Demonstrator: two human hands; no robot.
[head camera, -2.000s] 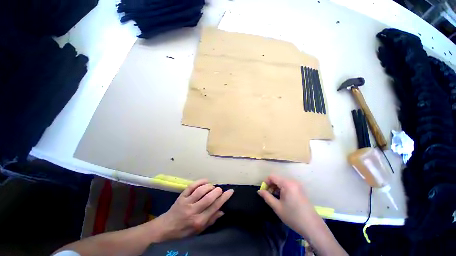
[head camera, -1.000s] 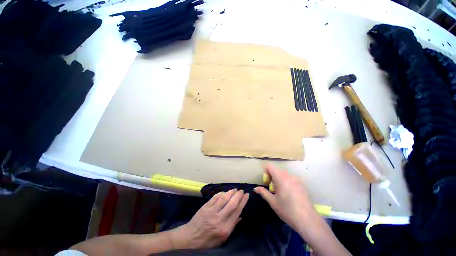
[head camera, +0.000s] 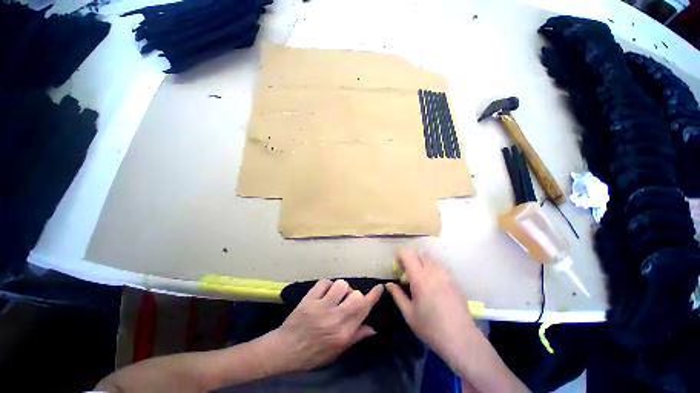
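A black fabric panel (head camera: 295, 292) lies bunched over the table's near edge and hangs down toward the lap, where it is dark and hard to make out. My left hand (head camera: 321, 326) presses on it from the left, fingers curled over its top. My right hand (head camera: 431, 295) pinches its right part between thumb and fingers. A small yellow patch (head camera: 397, 269) shows at a right fingertip. The two hands are close together. Whether a thin strip is under my fingers cannot be seen.
Behind lies a brown cardboard sheet (head camera: 345, 153) with a row of thin black strips (head camera: 439, 124). Right are a hammer (head camera: 529, 150), black rods (head camera: 519, 175), a glue bottle (head camera: 537, 236), crumpled tissue (head camera: 589, 193) and ridged black pieces (head camera: 641, 176). Black piles (head camera: 42, 153) lie left. Yellow tape (head camera: 239, 287) lines the edge.
The black fabric now shows more on top of the table edge than two seconds ago. My left hand has moved closer to my right hand. The camera view has shifted, moving the table things leftward.
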